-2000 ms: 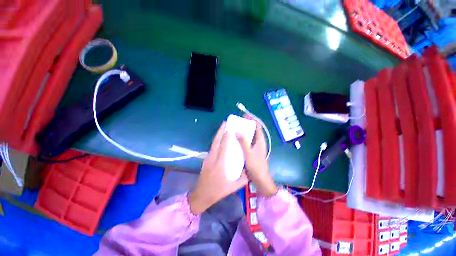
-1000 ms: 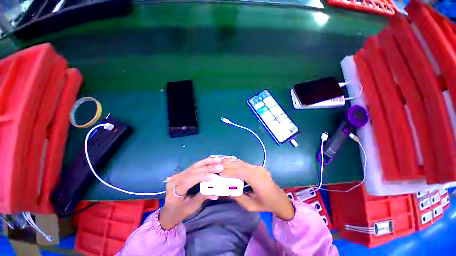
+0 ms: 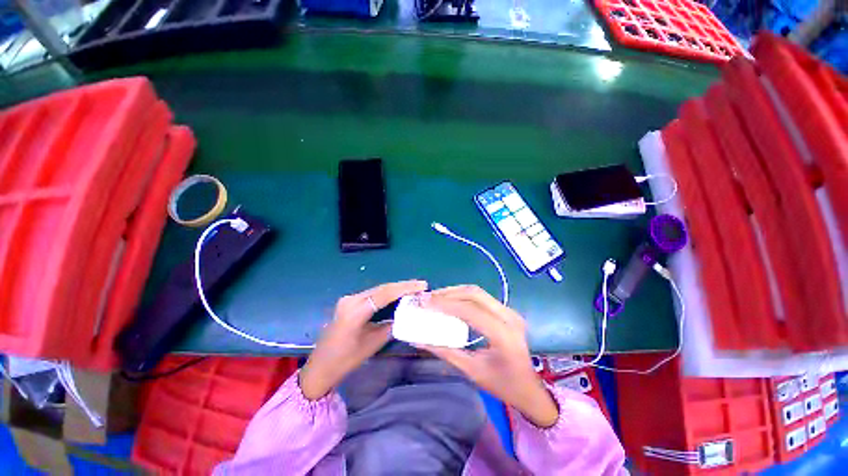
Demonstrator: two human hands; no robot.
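Note:
A white power bank (image 3: 430, 327) is held between both hands over the bench's near edge, one end face towards me. My left hand (image 3: 351, 333) grips its left side; my right hand (image 3: 491, 337) grips its right side. A dark test phone (image 3: 363, 204) lies on the green bench beyond my left hand. A lit second phone (image 3: 519, 229) lies right of centre with a small plug at its end. A white charging cable (image 3: 212, 309) runs from the black power strip (image 3: 191, 288) towards my left hand. Another white cable (image 3: 485, 253) curves behind my right hand.
Red blister trays stand stacked at left (image 3: 79, 214) and right (image 3: 744, 214). A tape roll (image 3: 197, 221) lies left. A phone on a power bank (image 3: 598, 190) and a purple-headed handheld device (image 3: 667, 233) lie right. A black compartment tray (image 3: 177, 28) is at the far edge.
The power bank has turned from its broad face to an end-on view. In the last second its port face has turned out of clear view. Both hands still hold it.

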